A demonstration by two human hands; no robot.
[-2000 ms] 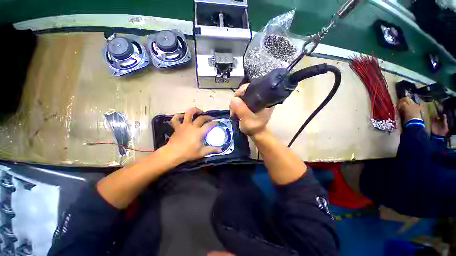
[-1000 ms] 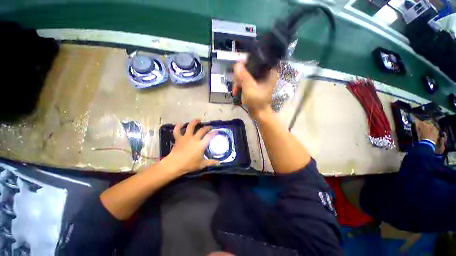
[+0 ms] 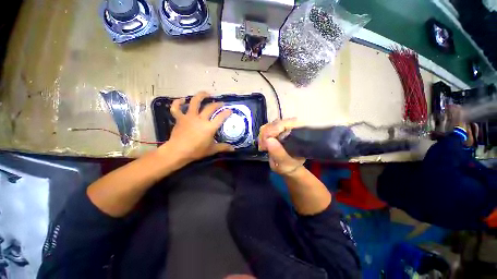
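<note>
The black speaker housing (image 3: 163, 117) lies on the bench in front of me, with a speaker driver (image 3: 234, 126) face up in its right end. My left hand (image 3: 193, 129) is spread over the housing, fingertips on the driver's left edge; it steadies the parts. My right hand (image 3: 280, 147) is closed around the front of the electric screwdriver (image 3: 321, 143), which is tilted nearly flat and points left at the driver's lower right side. The bit tip is hidden by my fingers. A red lead wire (image 3: 98, 129) trails left from the housing.
Two drivers (image 3: 129, 19) lie magnet up at the back left. The screw feeder (image 3: 248, 38) and bag of screws (image 3: 310, 46) stand behind the housing. A red wire bundle (image 3: 410, 87) lies right. Another person's sleeve (image 3: 441, 174) is at far right.
My right hand has brought the screwdriver from the feeder down to the driver's right side and tilted it flat. My left hand stays on the housing. The view has shifted.
</note>
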